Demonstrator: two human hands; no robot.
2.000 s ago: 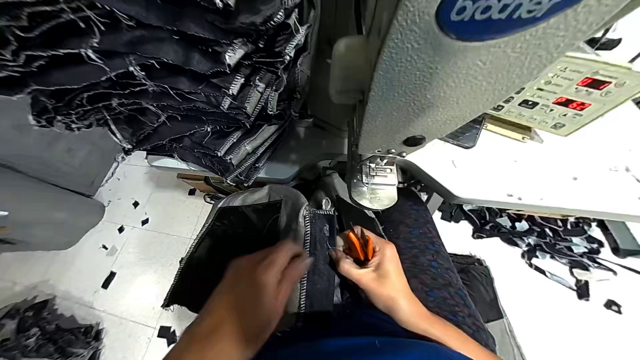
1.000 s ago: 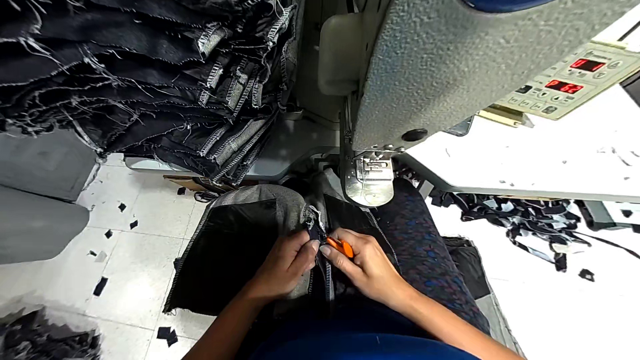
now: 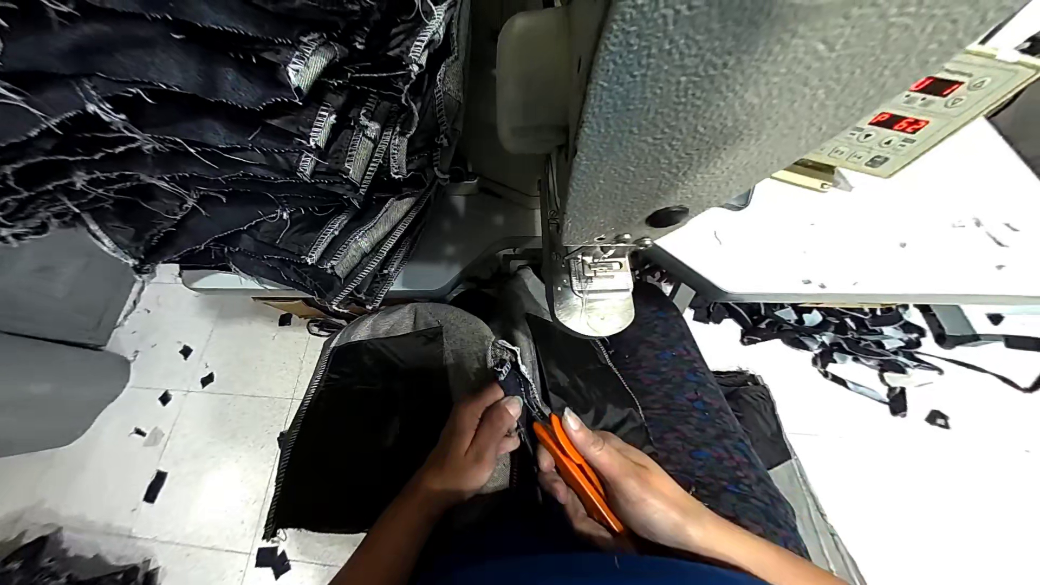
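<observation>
My left hand pinches the fly edge of a dark denim garment that lies across my lap, its black pocket lining showing. In my right hand is a pair of orange-handled thread snips, tips against the denim just right of my left fingers; whether the blades are apart cannot be told. Frayed white threads show at the fabric edge above my left thumb. The sewing machine's metal needle plate and presser foot are just above the garment.
A tall pile of overlocked dark denim pieces fills the upper left. The machine head hangs above my hands, with a lit control panel and white table at right. Fabric scraps lie below the table and on the tiled floor.
My left hand, blurred over the garment two seconds ago, has moved right to the fly edge beside my right hand. The snips now point up-left into the cloth. The view has shifted slightly.
</observation>
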